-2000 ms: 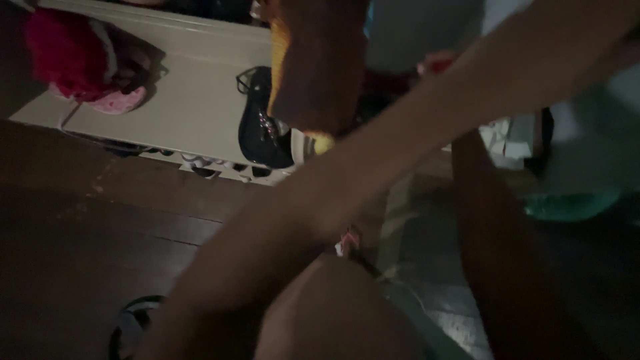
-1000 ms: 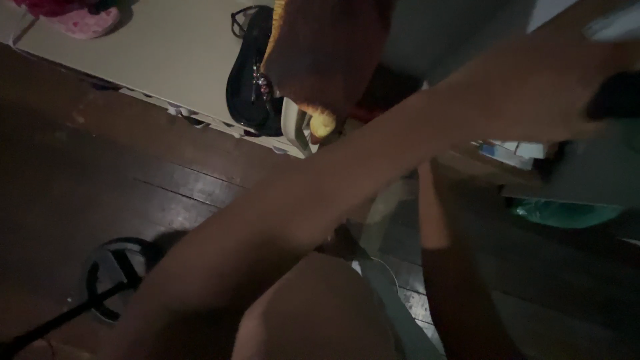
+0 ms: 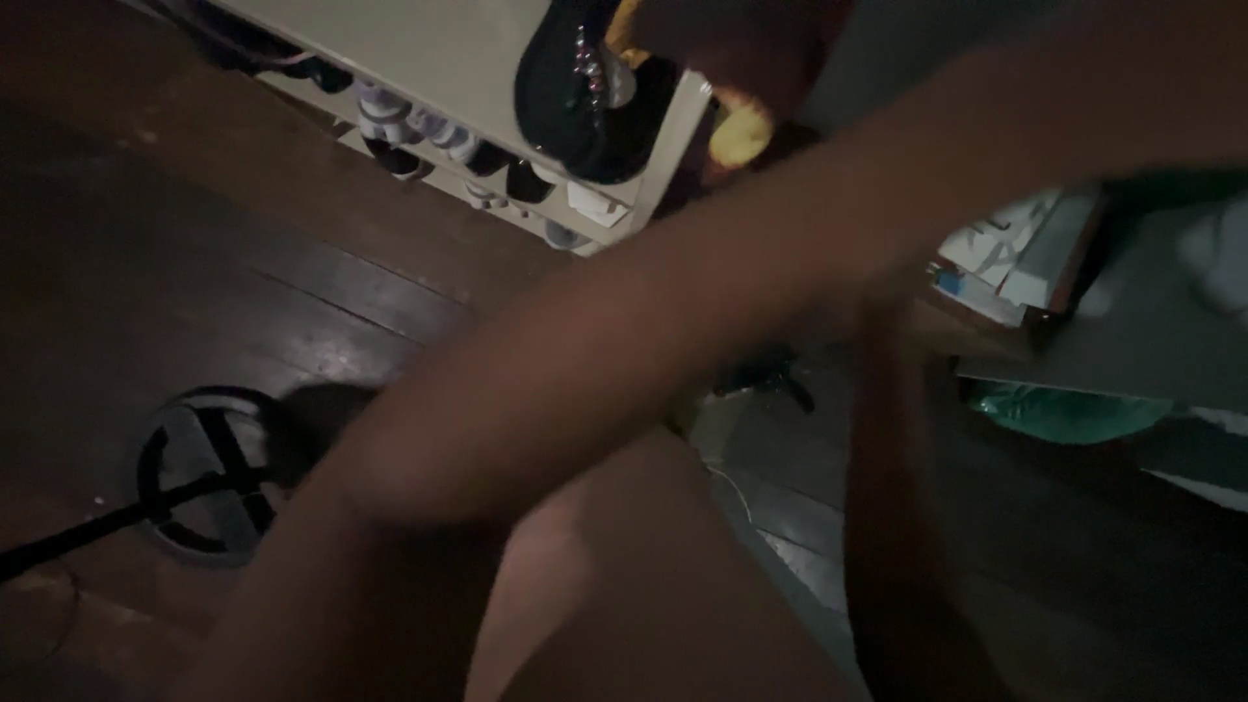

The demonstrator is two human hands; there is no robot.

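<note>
My left forearm crosses the head view from lower left to upper right; its hand lies outside the frame. The right forearm rises at the right and passes behind the left arm, which hides that hand. What either hand holds is not visible. Above the left arm, a black sandal with a beaded strap lies on a cream shelf unit. Beside it hangs a dark reddish cloth with yellow parts. A bare leg shows at bottom centre. The picture is dim and blurred.
Several shoes fill the lower shelves. A round stand base with a black pole rests on the wooden floor. Papers or books lie at the right, above a green plastic bag. A thin cable is near the leg.
The view has shifted, with more of the round base and the shelf's lower tiers showing. My left hand, partly visible at the upper right one second ago, has left the frame.
</note>
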